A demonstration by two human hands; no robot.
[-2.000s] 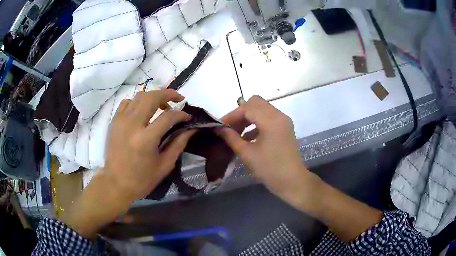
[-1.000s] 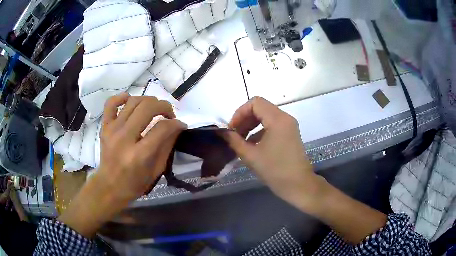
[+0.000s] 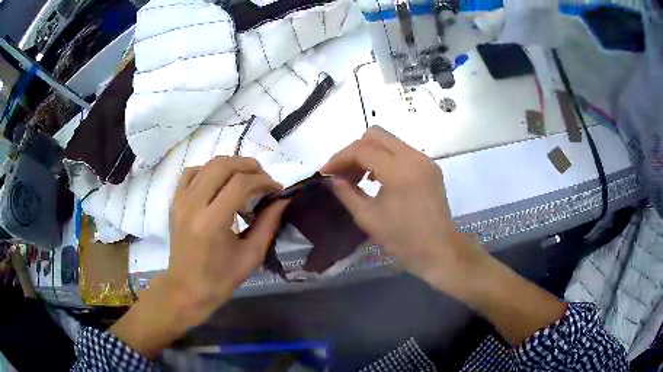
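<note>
A small dark brown fabric piece [image 3: 327, 221] is held between my two hands above the table's front edge. Its upper edge is folded and runs from hand to hand; the rest hangs down, with a gap at its left. My left hand [image 3: 225, 225] pinches the edge's left end between thumb and fingers. My right hand [image 3: 396, 196] pinches the right end. The fingertips hide parts of the edge. White quilted panels [image 3: 182, 80] lie heaped behind and left of my left hand, with a dark brown strip [image 3: 304, 109] at their right side.
The sewing machine's presser foot area [image 3: 422, 69] is behind my right hand. Brown scraps [image 3: 560, 159], a black pad [image 3: 505, 59] and a black cord [image 3: 592, 138] lie at right. A measuring tape strip [image 3: 538, 207] runs along the front edge. A white quilted piece [image 3: 618, 276] hangs at lower right.
The view has shifted, so the machine and panels appear farther right and lower. Both hands still hold the brown piece; its folded edge now slants up toward my right hand.
</note>
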